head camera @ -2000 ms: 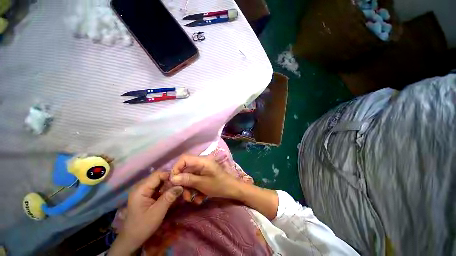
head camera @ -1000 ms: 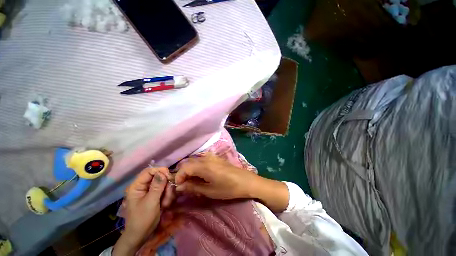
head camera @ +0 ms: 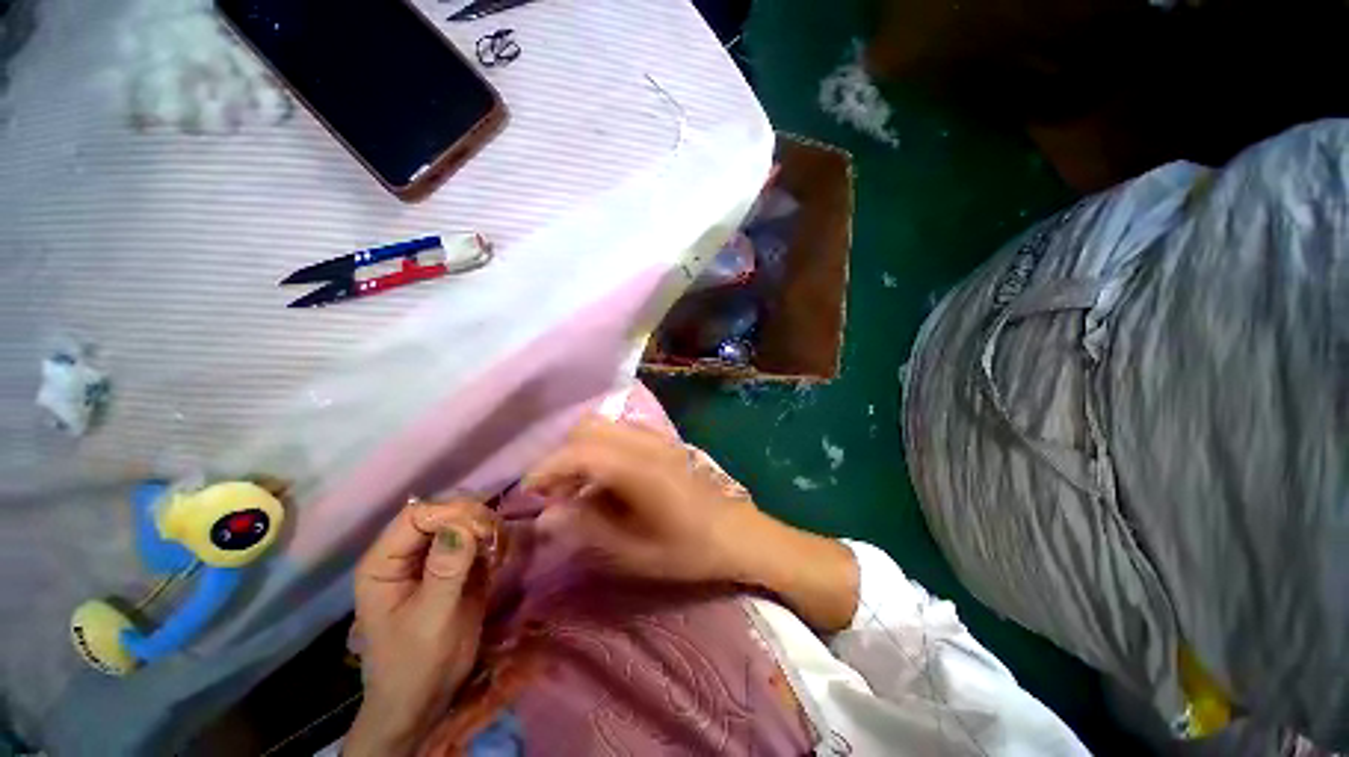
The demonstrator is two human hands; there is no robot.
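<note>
My left hand (head camera: 422, 599) is over the apron, thumb and forefinger pinched on a fine pale thread (head camera: 493, 550), seen only faintly. A needle cannot be made out. My right hand (head camera: 636, 503) is just right of it, blurred, its fingers bent towards the left fingertips but apart from them; whether it holds anything is unclear. A plush toy lies on the table cloth at the left, with a blue curved body (head camera: 193, 614), a yellow end with a red-and-black spot (head camera: 222, 522) and a yellow end with dark marks (head camera: 104, 636).
Snips (head camera: 388, 271) and a smartphone (head camera: 370, 89) lie on the striped cloth (head camera: 178, 207), with white stuffing (head camera: 193, 59), small metal rings (head camera: 499, 49) and a small white wad (head camera: 71, 388). A cardboard box (head camera: 806, 266) is on the green floor. A grey sack (head camera: 1154, 429) stands right.
The hands met at the fingertips earlier; now my right hand is slightly apart and blurred. The view has shifted, so the table things sit further left. The toy still lies on the table.
</note>
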